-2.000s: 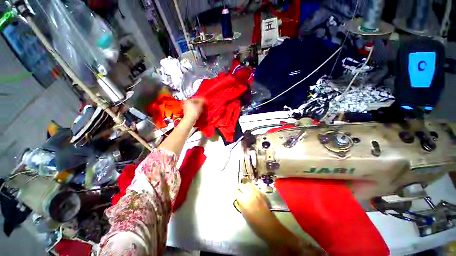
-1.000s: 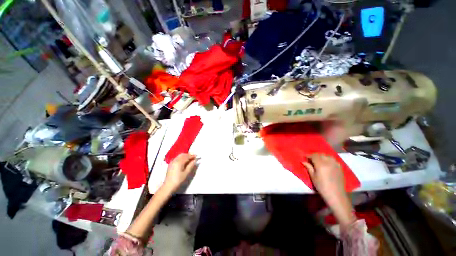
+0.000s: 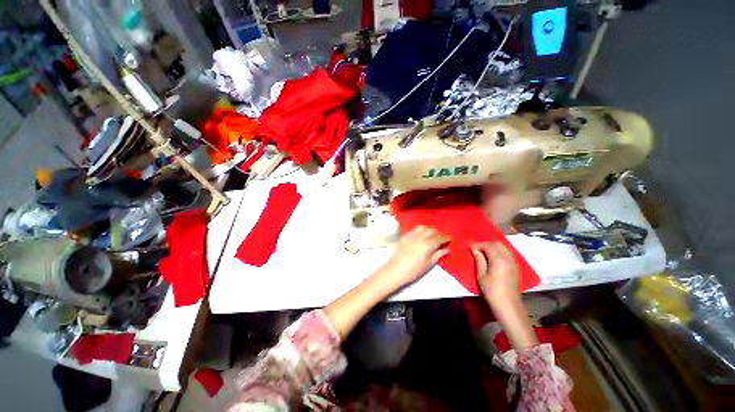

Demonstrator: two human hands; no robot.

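Note:
The large red panel [image 3: 461, 235] lies under the arm of the cream sewing machine [image 3: 516, 151], right of the needle area. My left hand [image 3: 421, 251] rests at the panel's left edge, fingers on the cloth. My right hand [image 3: 493, 272] is on the panel's lower right part, thumb and fingers close together at the cloth; whether it pinches the cloth is hard to tell. Stacked red cut pieces [image 3: 270, 224] lie flat on the white table, left of the needle. A second red stack [image 3: 187, 257] lies at the table's left edge.
A red fabric heap [image 3: 310, 117] and orange fabric [image 3: 230, 129] lie behind the table. Metal tools [image 3: 608, 239] lie at the table's right end. A greyish-green machine [image 3: 60, 265] stands at left. A slanted pole [image 3: 133, 113] rises at upper left. Dark blue cloth [image 3: 419, 68] is piled behind.
My left hand has moved right, from beside the stacked cut pieces to the large panel. My right hand stays on the panel. The whole view has shifted, so the machine appears further left.

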